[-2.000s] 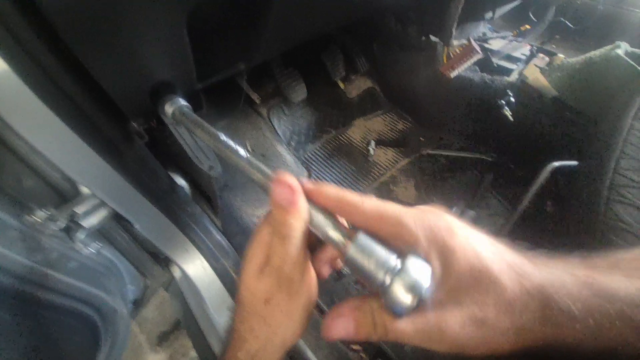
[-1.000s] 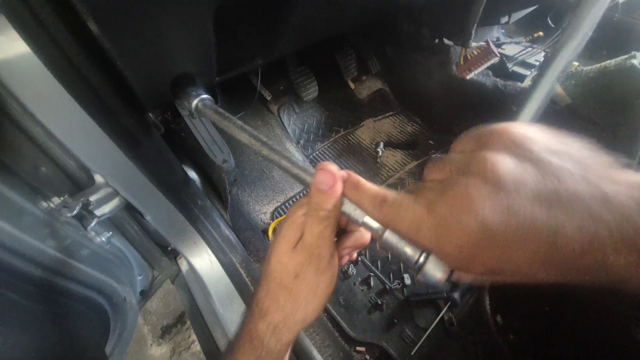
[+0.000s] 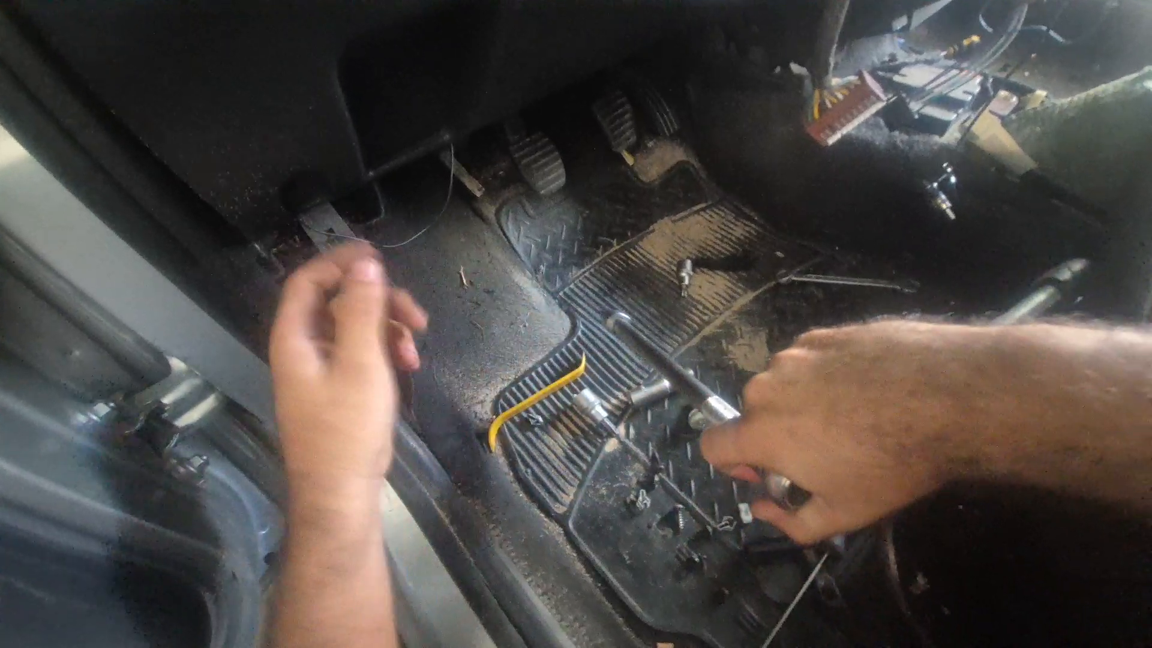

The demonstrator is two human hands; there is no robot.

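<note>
My right hand [image 3: 828, 432] is closed around a metal socket-wrench bar [image 3: 670, 364], low over the rubber floor mat at the right. Raised at the left beside the door sill, my left hand [image 3: 337, 351] has bent fingers, is slightly blurred and shows no tool. Just beyond its fingertips is a metal bracket or lever [image 3: 326, 223] under the dark lower dash panel. A yellow curved strip [image 3: 537, 396] lies on the mat between my hands. Beside it rests a socket on a thin extension [image 3: 591, 405], with another metal socket [image 3: 650, 391] close by.
Pedals [image 3: 537, 162] stand at the back of the footwell. The ribbed rubber mat [image 3: 621, 337] bears a small socket [image 3: 686, 274], clips and screws. A wrench [image 3: 850, 283] lies behind my right hand. Loose wiring with a reddish connector [image 3: 848, 108] is at upper right; the door hinge [image 3: 184, 396] is left.
Both hands held the long metal bar against the bracket under the dash. Now the bar is off it, in my right hand lower over the mat, and my left hand has let go and moved left.
</note>
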